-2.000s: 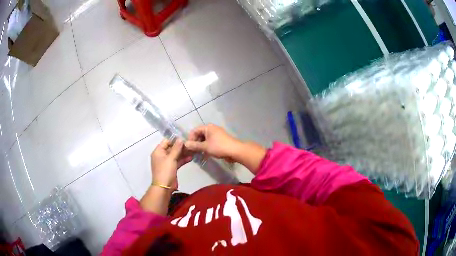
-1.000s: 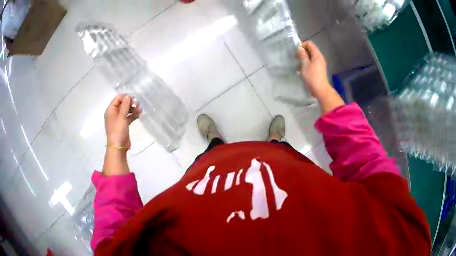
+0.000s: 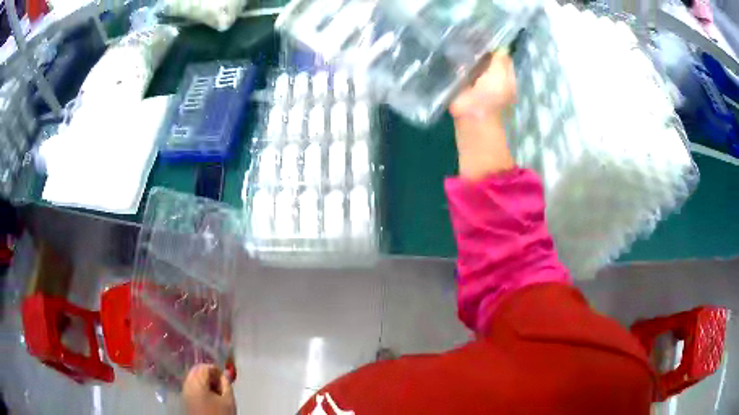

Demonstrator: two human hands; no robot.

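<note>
My left hand (image 3: 209, 392), cut off by the bottom edge, grips the lower end of an empty clear compartment tray (image 3: 182, 284) held upright in front of the bench edge. My right hand (image 3: 486, 85) is raised over the bench and holds another clear tray (image 3: 421, 61), blurred, tilted above the green top. Between them a filled blister tray (image 3: 312, 247) lies on the bench with rows of white oblong bodies in its pockets. It seems to sit on a stack.
A tall stack of filled trays (image 3: 624, 154) stands right on the green bench (image 3: 421, 203). Left are a blue parts tray (image 3: 198, 113), a black slab (image 3: 210, 180), a white sheet (image 3: 113, 174) and a bag of white parts (image 3: 121, 69). Red stools (image 3: 117, 324) stand on the floor.
The view has swung from the floor to the bench. The two clear trays, first together and then parted, are still one in each hand; my right hand is now over the bench.
</note>
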